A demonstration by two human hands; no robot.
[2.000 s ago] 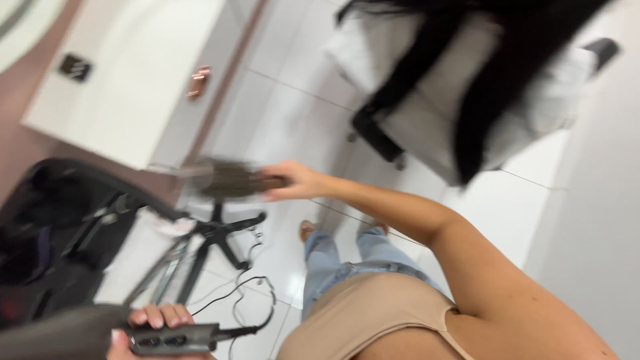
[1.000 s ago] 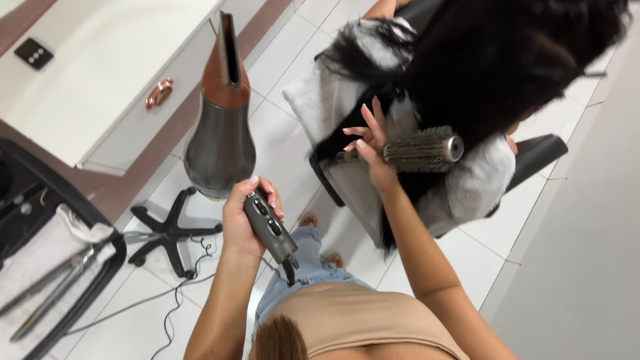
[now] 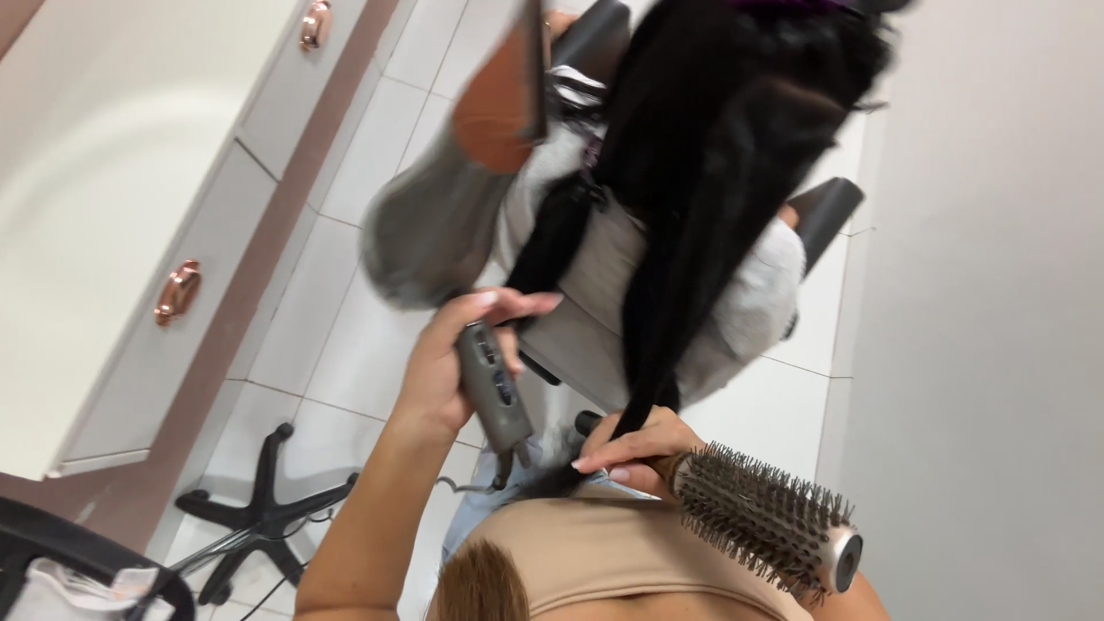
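Observation:
My left hand (image 3: 457,362) grips the handle of a grey hair dryer (image 3: 440,216), whose copper-coloured front and flat nozzle point up beside a seated person's hair. A round hairbrush (image 3: 763,517) with a wooden handle is held in my right hand (image 3: 642,448), its bristled barrel pointing down to the right. The same hand pinches the end of a long section of dark hair (image 3: 681,293) between its fingers. That section runs down from the head of the seated person, whose shoulders are under a light towel (image 3: 759,285). Another tied-off section hangs nearer the dryer.
At the left stands a white counter (image 3: 112,172) with drawers and copper-coloured handles (image 3: 178,291). A black wheeled base (image 3: 259,517) is on the tiled floor, with a cord near it. A black trolley (image 3: 78,543) holds a cloth at the lower left. The chair's armrest (image 3: 828,216) juts out right.
My right hand has come down and back towards my body and now holds a hair section with the brush. The dryer, in my left hand, has tilted towards the seated person's hair.

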